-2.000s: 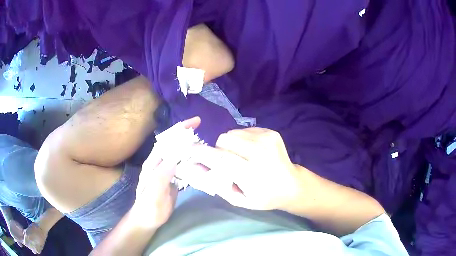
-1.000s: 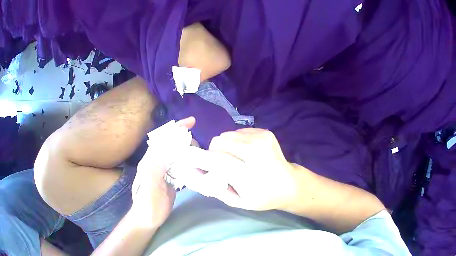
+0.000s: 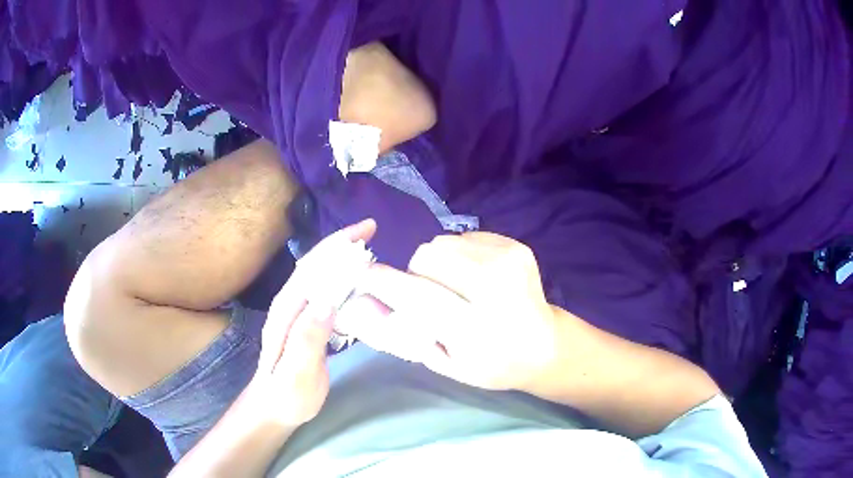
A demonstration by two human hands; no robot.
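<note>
A small stack of white paper tickets is held between my two hands, over my lap. My left hand is closed round the stack from the left. My right hand has its fingers on the stack from the right; overexposure blurs the fingers and ticket edges. A single white ticket lies on or is fixed to the purple cloth near my knee, apart from the stack.
Large purple cloth heaps fill the top and right. A tiny white piece shows on cloth at right. Dark scraps lie on the pale floor at left. Another person's denim-clad leg is at lower left.
The stack's white edge sticks out less above my left hand than before. My hands have otherwise barely moved. The other person's hands, seen at lower left earlier, are out of view.
</note>
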